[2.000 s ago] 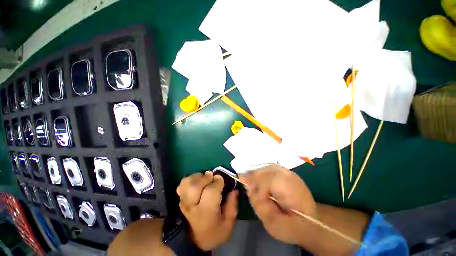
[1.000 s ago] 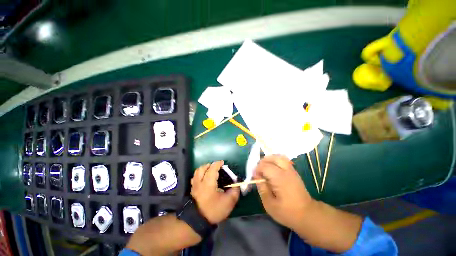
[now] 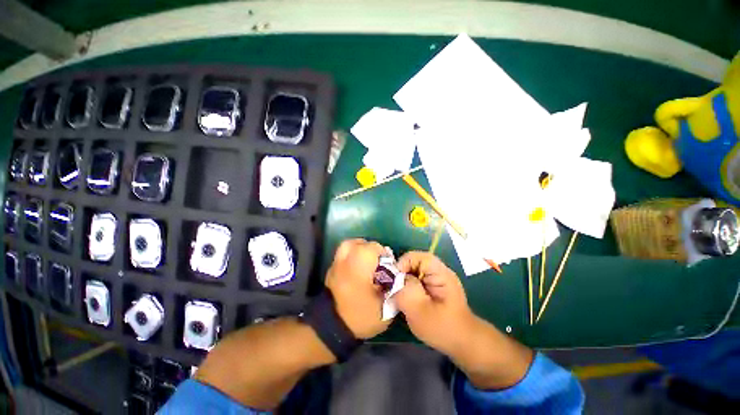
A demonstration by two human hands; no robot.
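My left hand [image 3: 357, 284] is closed around a small watch body [image 3: 384, 276], mostly hidden by fingers; a dark face shows between the hands. My right hand [image 3: 434, 298] holds a small white wipe [image 3: 393, 301] against the watch body. A bamboo stick [image 3: 436, 238] sticks up from the right fingers, pointing away from me. Both hands are close together near the front edge of the green bench, just right of the black slotted tray [image 3: 321, 190]. A black wristwatch [image 3: 331, 326] is on my left wrist.
The tray holds several watch bodies, dark face up or white back up, and one slot holds only a small scrap. White wipes [image 3: 487, 154], an orange stick [image 3: 434, 204], bamboo sticks [image 3: 557, 278] and yellow bits [image 3: 419, 216] lie ahead. A brown block [image 3: 656, 230] and yellow-blue figure [image 3: 696, 138] are right.
The small wipe, lying on the bench two seconds ago, is now at the watch body. The stick, pointed at the watch body before, now points away. The camera view has shifted.
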